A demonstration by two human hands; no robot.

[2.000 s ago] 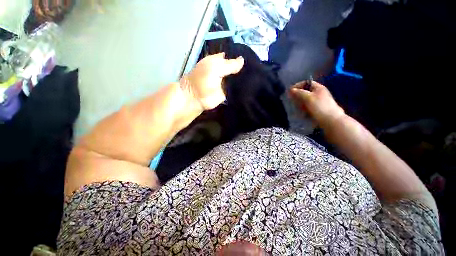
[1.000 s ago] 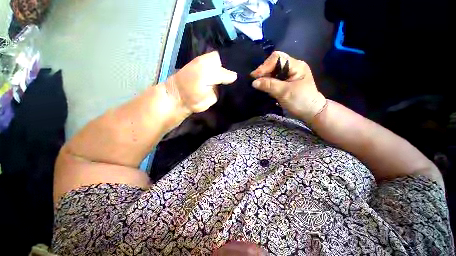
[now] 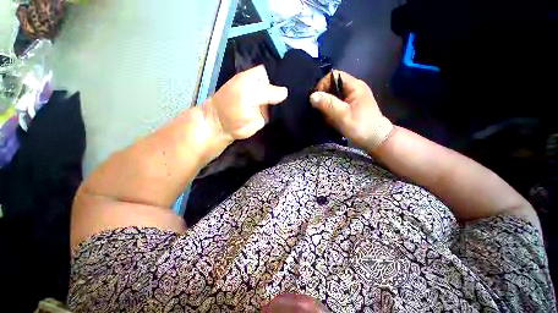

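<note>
A black garment [image 3: 298, 82] hangs between my two hands, beside the table edge and above my lap. My left hand [image 3: 248, 104] is closed on the garment's left side, with the thumb pointing right. My right hand [image 3: 347, 107] pinches the garment's right side between thumb and fingertips. Dark thread snips [image 3: 337, 84] sit in my right hand, with two pointed tips showing above the fingers; the rest is hidden in the palm. Any thread ends are too fine to tell.
A pale table [image 3: 137, 67] with a light blue frame [image 3: 211, 67] stands at left. A black pile [image 3: 52, 134] and a clear plastic bag [image 3: 30, 85] lie far left. White cloth [image 3: 300, 24] is beyond the frame. A dark heap [image 3: 483, 55] and a bright blue edge [image 3: 416, 58] are at right.
Over two seconds my right hand has moved left to the garment and now holds it near my left hand. In the last second both hands have barely shifted.
</note>
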